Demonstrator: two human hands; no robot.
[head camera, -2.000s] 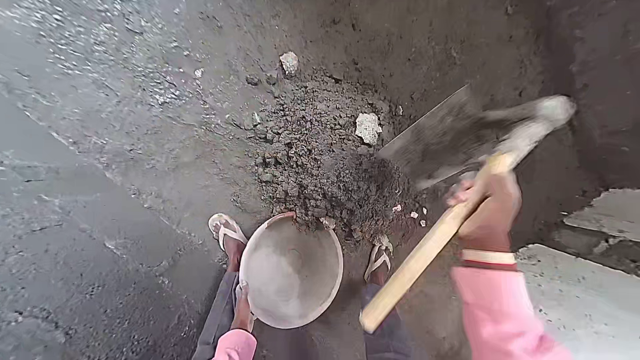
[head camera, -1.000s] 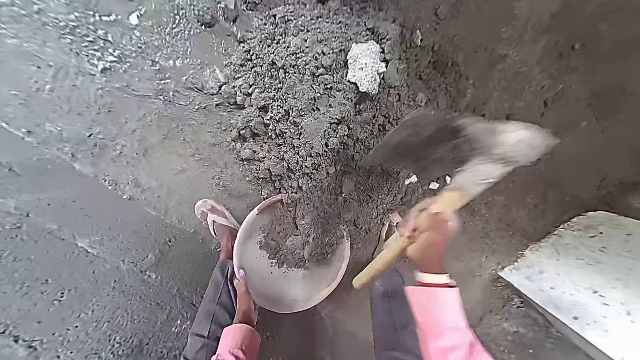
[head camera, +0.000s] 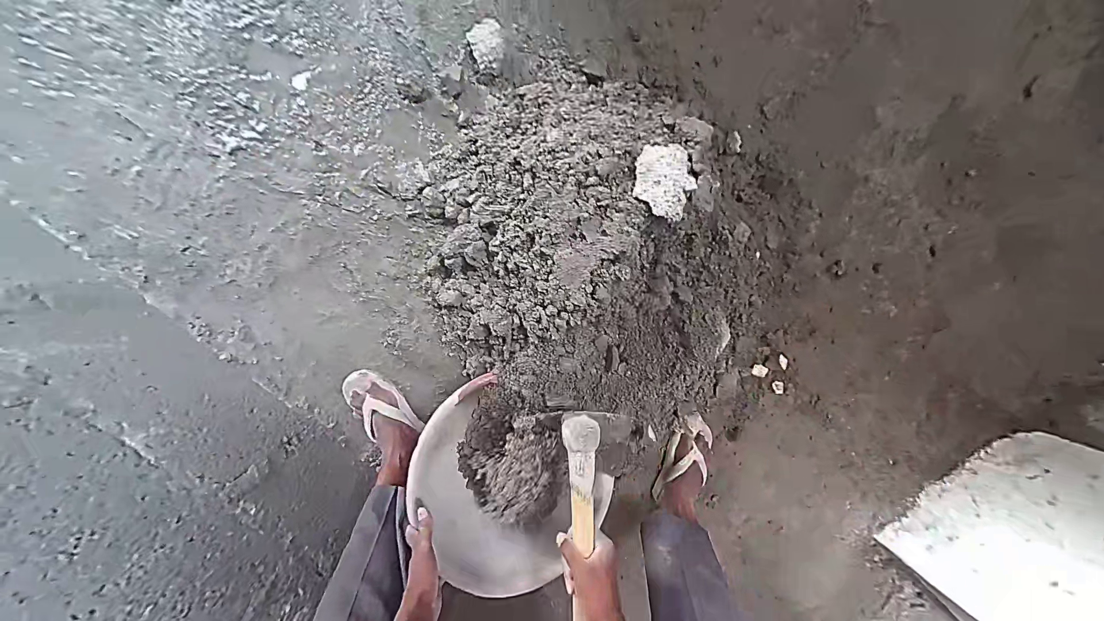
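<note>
A shallow round basin (head camera: 492, 556) stands on the ground between my feet, with a heap of dark, damp mortar or soil (head camera: 513, 470) in its upper part. My left hand (head camera: 421, 552) grips the basin's left rim. My right hand (head camera: 591, 561) is closed around the wooden handle of a hoe (head camera: 582, 509), near the basin's right rim. The hoe's blade, seen nearly edge-on, lies at the basin's upper right edge, against the foot of a large pile of the same crumbly material (head camera: 552, 233).
A pale lump (head camera: 664, 181) rests on the pile, another (head camera: 486, 43) at its far edge. Small white chips (head camera: 778, 387) lie to the right. A pale slab (head camera: 1018, 526) is at the lower right. My sandalled feet (head camera: 392, 423) flank the basin.
The basin was empty two seconds ago and now holds dark material. My right hand has brought the hoe leftward and in toward the basin. My left hand stays on the rim.
</note>
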